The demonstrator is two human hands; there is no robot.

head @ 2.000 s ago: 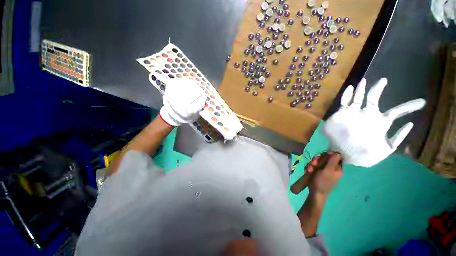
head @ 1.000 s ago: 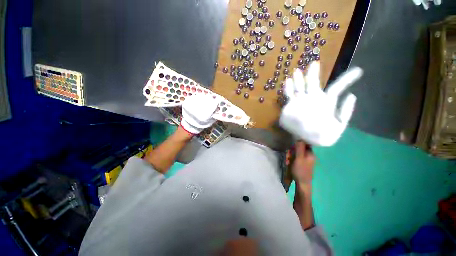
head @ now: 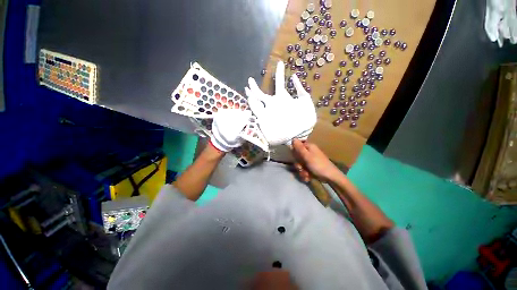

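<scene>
My left hand (head: pixel 229 129), in a white glove with a red cuff edge, grips the white keyboard-shaped panels (head: pixel 205 93), which have rows of red, dark and grey dots. More than one layer shows, the lower one at a different angle. My bare right hand (head: pixel 310 160) is closed round the wooden handle of a glove-covered paddle (head: pixel 283 118). The paddle's white glove fingers stand apart and overlap the right end of the panels. Whether it touches them I cannot tell.
Purple-brown domed beads (head: pixel 350 105) and pale discs lie on a tan cardboard sheet (head: pixel 397 71) on the grey bench (head: pixel 142 51). A second keyboard panel (head: pixel 68 76) lies far left. Spare white gloves (head: pixel 501 21) and a brown cardboard tray (head: pixel 504 141) are at right.
The paddle in my right hand has moved left, from beside the cardboard to over the panels' right end. My left hand still grips the panels, which have turned.
</scene>
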